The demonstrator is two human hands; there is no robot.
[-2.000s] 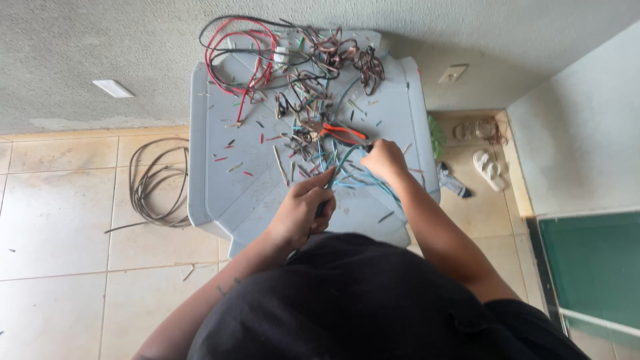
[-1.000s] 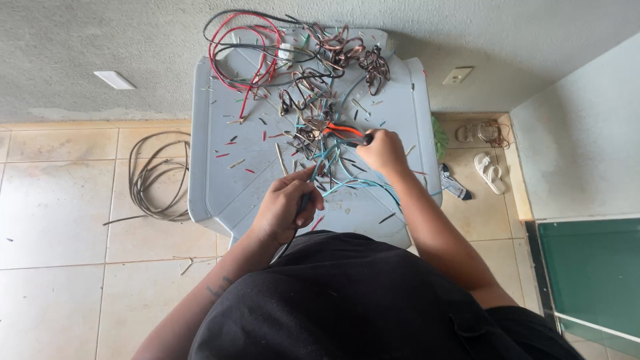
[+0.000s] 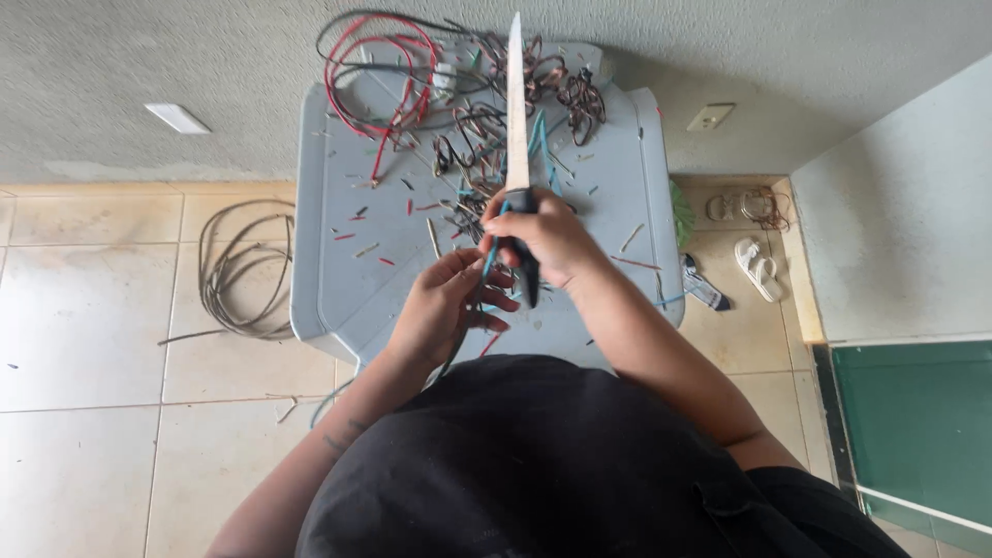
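My right hand (image 3: 546,232) grips the black handle of a knife (image 3: 518,108), its long blade pointing toward the wall. Between finger and thumb of my left hand (image 3: 453,306) is an electrical cable (image 3: 493,260), blue at its upper part and dark lower down. The cable's upper end meets the fingers of my right hand. Under and beyond the hands, cut bits of wire insulation and dark wires (image 3: 469,209) lie on the grey plastic table (image 3: 356,287). Blue wire (image 3: 545,147) lies beyond the right hand. The orange-handled tool is not visible.
A red wire coil (image 3: 422,101) and tangled brown wires (image 3: 585,108) lie at the table's far side. On the tiled floor are a grey cable coil (image 3: 248,310) to the left, and a sock (image 3: 704,285) and a white sandal (image 3: 758,270) to the right. A wall stands behind.
My right hand held an orange-handled hand tool one second ago; now it holds a knife. Both hands have come close together at the cable.
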